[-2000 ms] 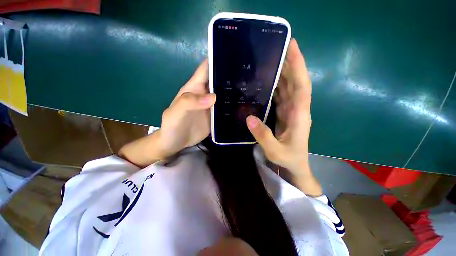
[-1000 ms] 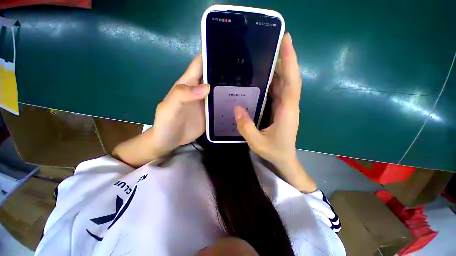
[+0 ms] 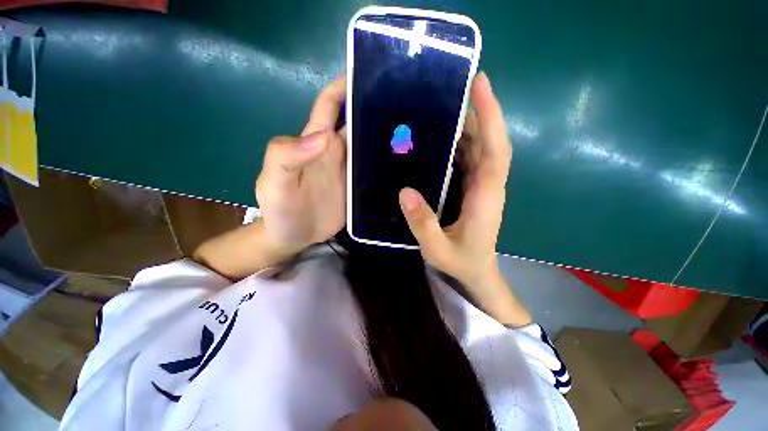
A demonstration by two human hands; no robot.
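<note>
A large smartphone [image 3: 379,101] with a white rim is held upright above the bench edge, screen towards me. Its screen is dark with a small blue and pink shape near the middle and a bright reflection across the top. My right hand [image 3: 476,194] grips the phone's right side, with the thumb over the lower screen. My left hand [image 3: 299,181] is at the phone's left side, its fingers partly hidden behind the phone and its thumb raised off the rim. Both hands are bare.
The glossy green bench top [image 3: 606,101] lies behind the phone. A red edge [image 3: 109,3] shows at the top left. A yellow and white card [image 3: 18,126] hangs at the left. Cardboard boxes [image 3: 606,370] and red material [image 3: 644,295] are below the bench.
The light keypad panel on the screen has gone, and a small coloured shape shows on a dark screen. My left thumb has lifted from the phone's rim.
</note>
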